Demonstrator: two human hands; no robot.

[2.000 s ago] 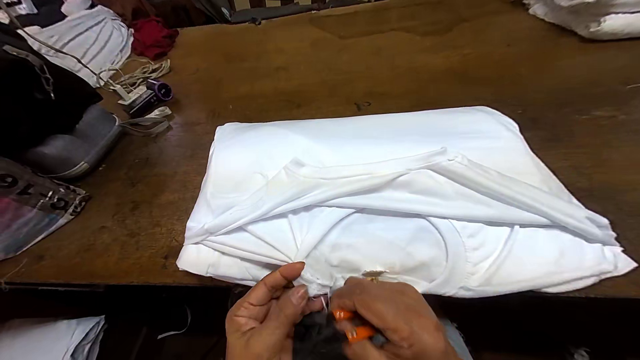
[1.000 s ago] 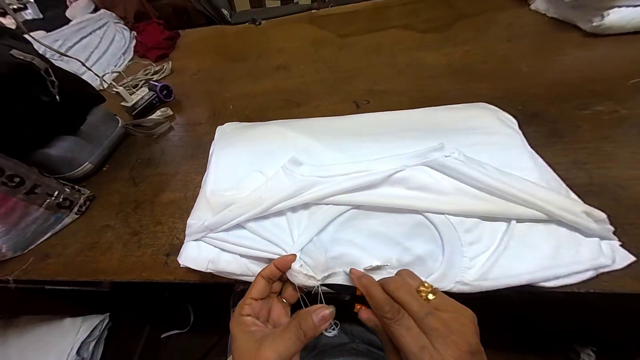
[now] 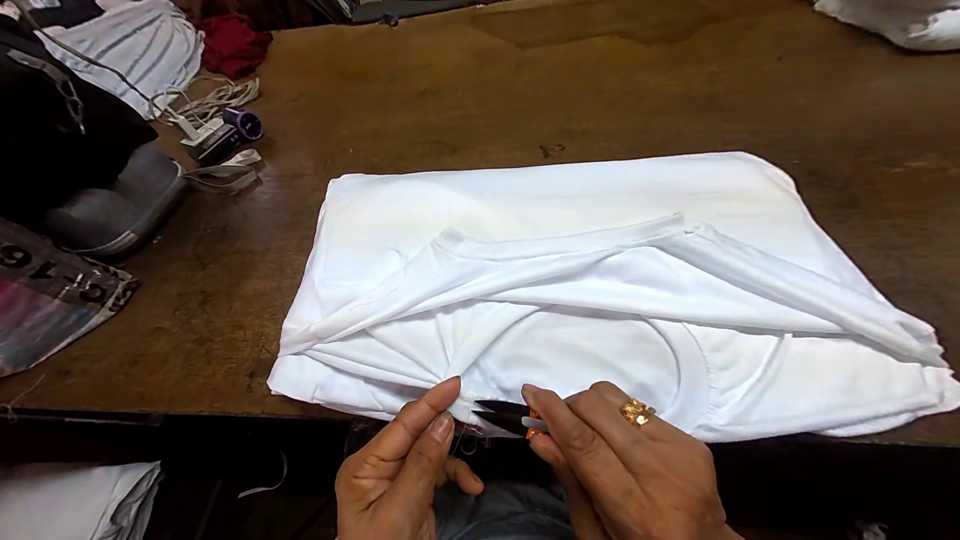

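Note:
A white knit shirt (image 3: pixel 585 277) lies folded on the brown wooden table, its front edge at the table's near edge. My left hand (image 3: pixel 412 465) pinches the cloth at that edge between thumb and index finger, and loose threads hang beside the fingertips. Small thread snips (image 3: pixel 510 418) with dark blades and orange handle parts are in my right hand (image 3: pixel 630 457), which wears a gold ring. Their blades are parted and point left at the pinched cloth, close to my left fingertips. My right palm and fingers hide most of the handle.
At the left are a purple-and-black device (image 3: pixel 225 135) with coiled cords, a grey rounded object (image 3: pixel 124 202), dark cloth and a printed bag (image 3: pixel 56 300). White cloth (image 3: pixel 127 45) and red cloth (image 3: pixel 234 45) lie behind. More white cloth shows at the top right and lower left.
The snips, largely hidden by my fingers two seconds ago, now show their parted blades at the cloth edge. My left hand keeps near the same spot on the shirt.

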